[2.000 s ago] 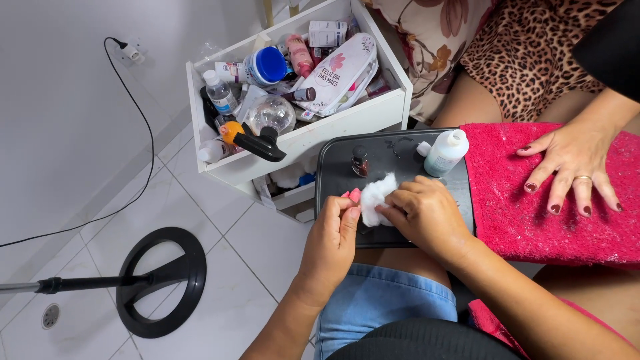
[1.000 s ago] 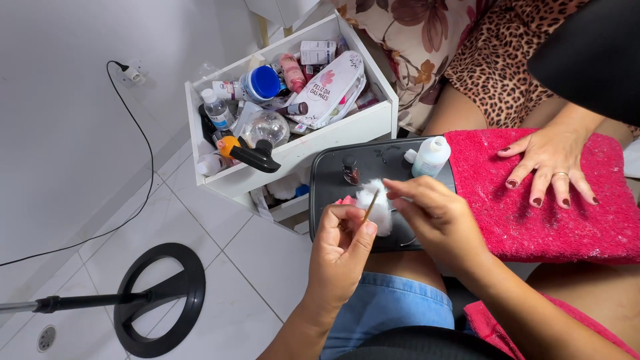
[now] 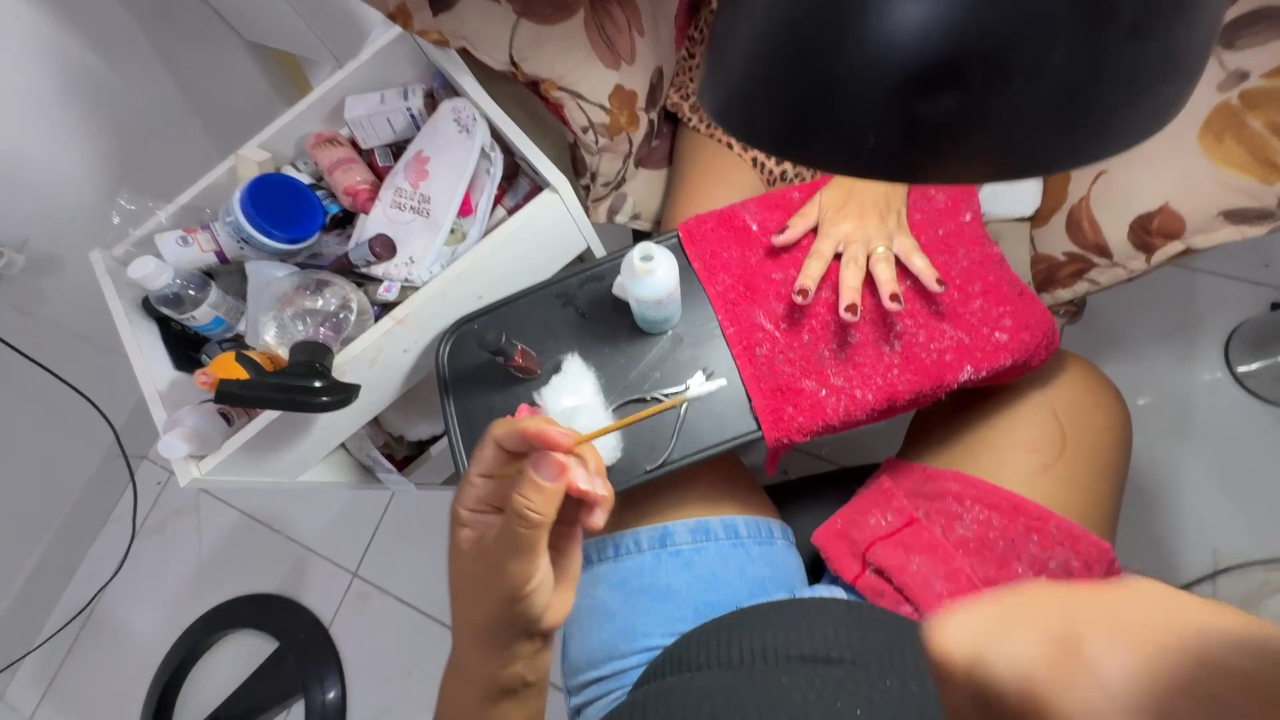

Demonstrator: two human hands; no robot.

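My left hand pinches a thin wooden stick tipped with white cotton, over the black tray. A piece of cotton wool lies on the tray just beyond my fingers, and metal cuticle nippers rest beneath the stick's tip. A small dark red nail polish bottle and an uncapped plastic bottle are farther back on the tray. Another person's hand, with dark red nails and a ring, lies spread on the red towel. Of my right side only a blurred arm shows at the lower right.
An open white drawer full of bottles, a blue-lidded jar and a printed pouch is at the left. A black lamp shade hangs over the person's wrist. A round black stand base stands on the tiled floor.
My right hand was at the cotton above the tray and has left the view. My left hand now holds the cotton-tipped stick alone, away from the cotton wool. The view has shifted toward the right.
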